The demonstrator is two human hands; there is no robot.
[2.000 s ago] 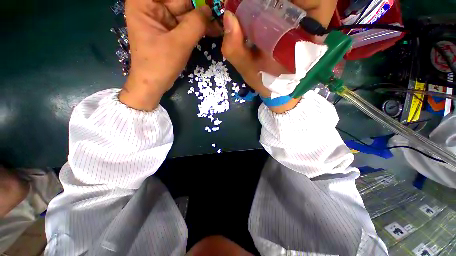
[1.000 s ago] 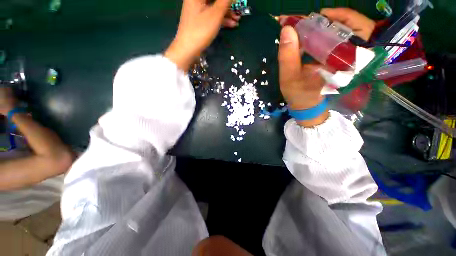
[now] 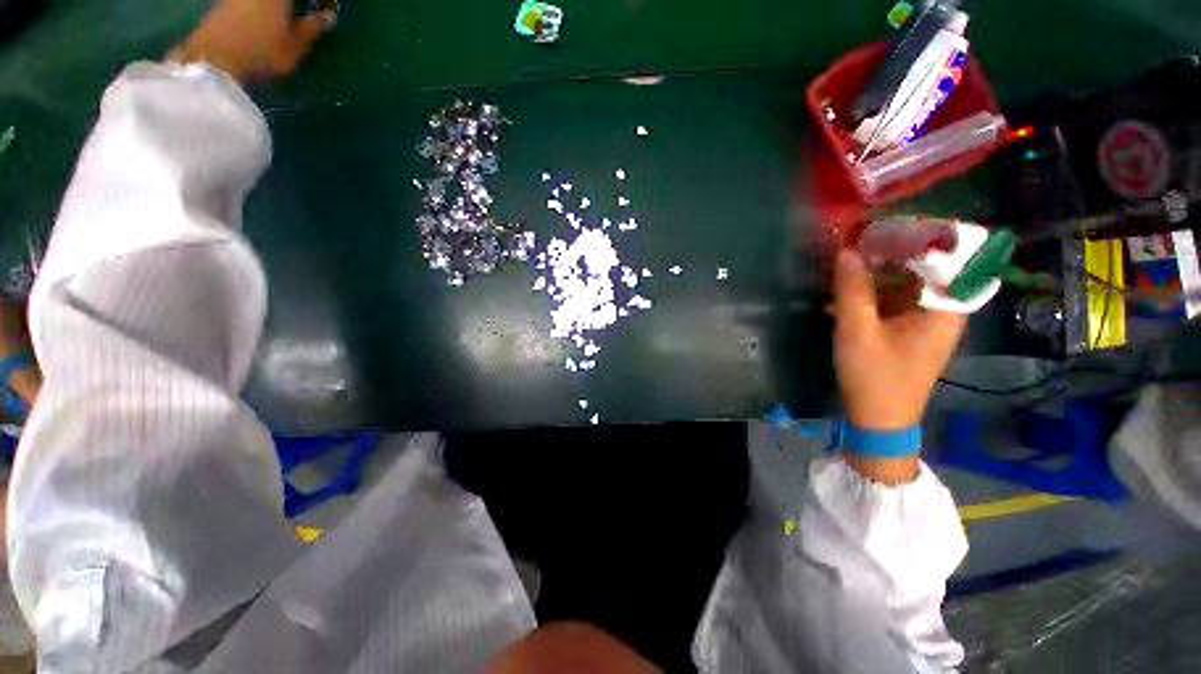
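Note:
My left hand (image 3: 257, 37) is at the top left, blurred and partly cut off by the top edge. A small dark, shiny piece (image 3: 316, 13) shows at its fingertips; its grip is unclear. My right hand (image 3: 898, 345), with a blue wrist strap, is around the glue syringe (image 3: 906, 242) just below the red bin. The syringe is blurred, with white tissue (image 3: 955, 279) and a green adapter (image 3: 985, 263) at its rear. A pile of white small parts (image 3: 584, 283) lies mid-mat, with a dark-silver shiny pile (image 3: 461, 198) to its left. A green-teal module (image 3: 539, 20) lies at the top.
The red bin (image 3: 843, 165) holds a printed tube and clear tubes. Another green module (image 3: 901, 15) lies behind it. Dispenser equipment with a gauge (image 3: 1039, 313) and cables stands at right. Another person's arm (image 3: 19, 375) shows at the left edge. The mat's front edge runs below the piles.
My left hand has moved far left, away from the syringe. My right hand has moved right and down with the syringe. The shiny pile is now uncovered. The view has shifted.

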